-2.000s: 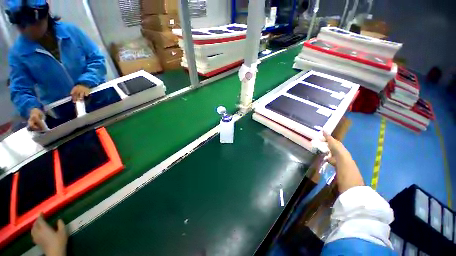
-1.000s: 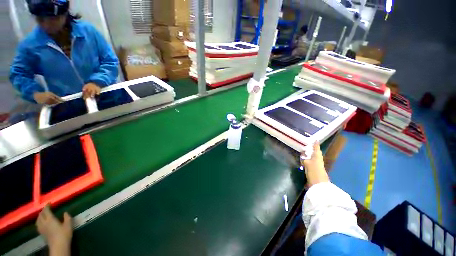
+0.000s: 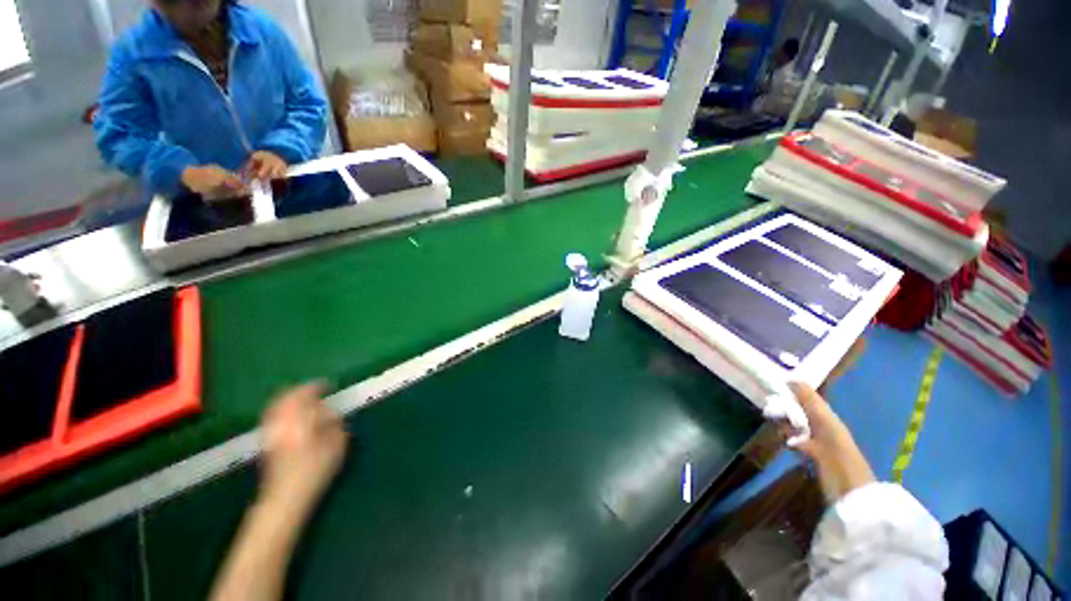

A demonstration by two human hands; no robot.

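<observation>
A white foam tray with three dark tablets lies on a red-edged layer at the right end of the dark green bench. My right hand is at its near corner, with a crumpled white wiping cloth in the fingers. My left hand is blurred, above the bench by the pale rail, touching no tray; whether it holds anything cannot be told. A red foam tray with dark tablets lies on the conveyor at the left, cut off by the picture's edge.
A white solvent bottle stands near the rail, beside a pale post. Across the green conveyor, a person in blue works over a white tray. Stacked trays stand at the right. A black rack is lower right.
My left hand has moved right, away from the red tray's edge. The red tray sits further left in view. My right hand stays at the white tray's corner. The other person's hands are closer together.
</observation>
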